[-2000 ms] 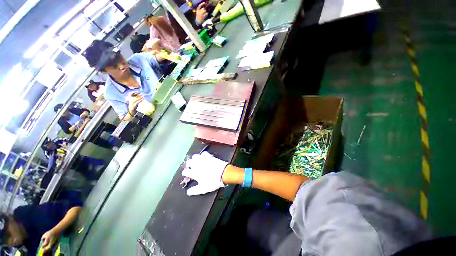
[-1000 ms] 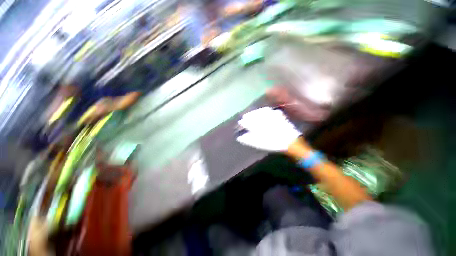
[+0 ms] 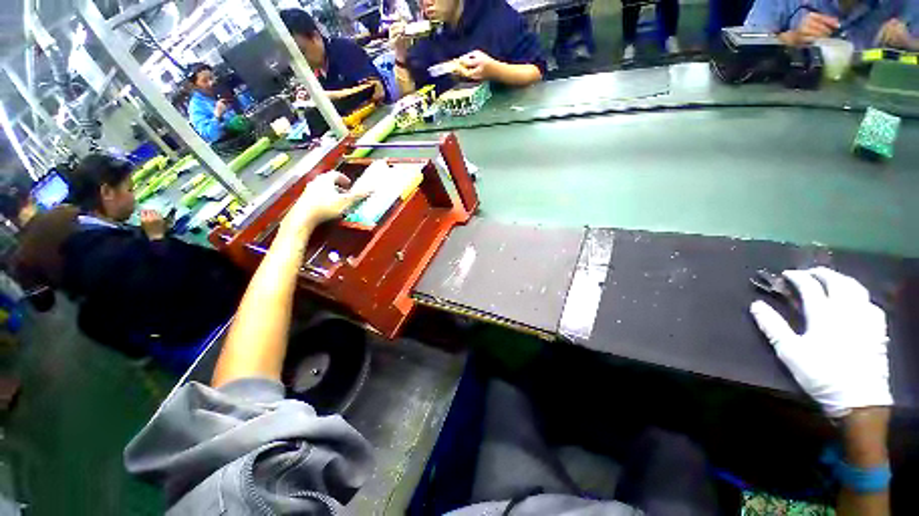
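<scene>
My bare left hand (image 3: 324, 199) is at the red rack (image 3: 437, 228) on the left, with its fingers on the left end of a circuit board (image 3: 391, 191). The board is pale with a green part and a yellowish edge, and lies across the rack's top. My white-gloved right hand (image 3: 832, 335) rests at the right of the dark mat (image 3: 695, 292). Side cutters (image 3: 774, 286), dark and small, show at its thumb and fingers; their handles are mostly hidden under the glove. A blue band is on the right wrist.
Pale tape (image 3: 586, 284) crosses the mat. Beyond is the green conveyor (image 3: 645, 151) with a small green board (image 3: 876, 134). A black disc (image 3: 324, 365) is below the left bench. Green offcuts (image 3: 781, 504) show at the bottom right. Several people sit opposite and at the left.
The view has swung left to the red rack. My left hand has come into view, on a board there. The slotted block has left the view. My gloved right hand is still at the mat.
</scene>
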